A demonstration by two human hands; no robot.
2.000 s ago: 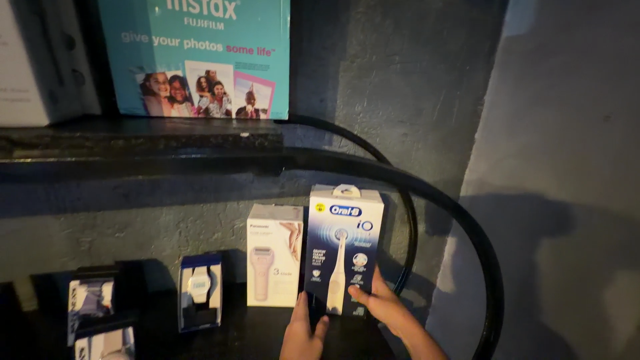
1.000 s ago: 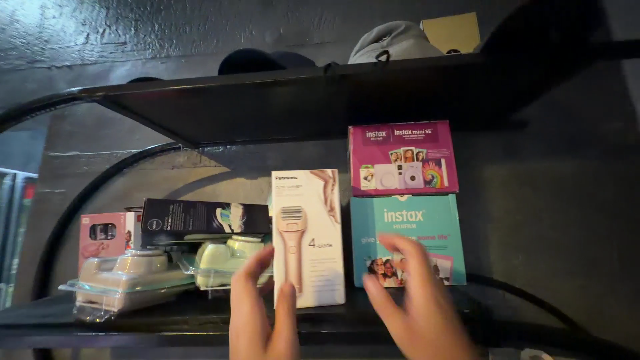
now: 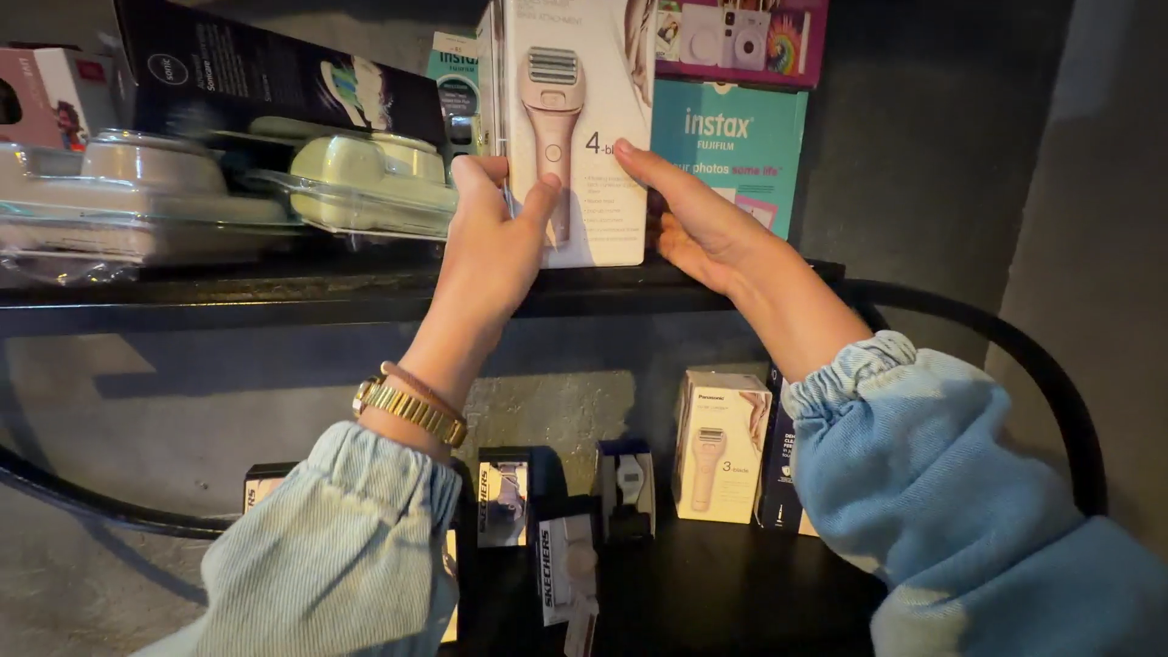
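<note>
A white Panasonic 4-blade shaver box (image 3: 607,196) stands upright at the upper shelf, between my two hands. My left hand (image 3: 497,224) grips its left side, with the thumb across the front. On its right side my right hand (image 3: 707,214) has the thumb at the front edge and the fingers curled by the side. Behind it to the right are a teal Instax box (image 3: 721,123) and a purple Instax box (image 3: 744,36). A dark toothbrush box (image 3: 265,78) leans at the left, behind clear plastic packs (image 3: 365,187).
On the lower shelf (image 3: 730,593) stand a smaller Panasonic 3-blade box (image 3: 721,456), boxed watches (image 3: 630,484) and Skechers boxes (image 3: 502,502). A curved black rail (image 3: 1040,365) runs round the right side. The upper shelf's edge (image 3: 274,315) lies below my hands.
One second ago my hands were apart in front of the 4-blade shaver box; now they are on its sides. Two seconds ago they were at an Oral-B box on the lower shelf. The view has shifted.
</note>
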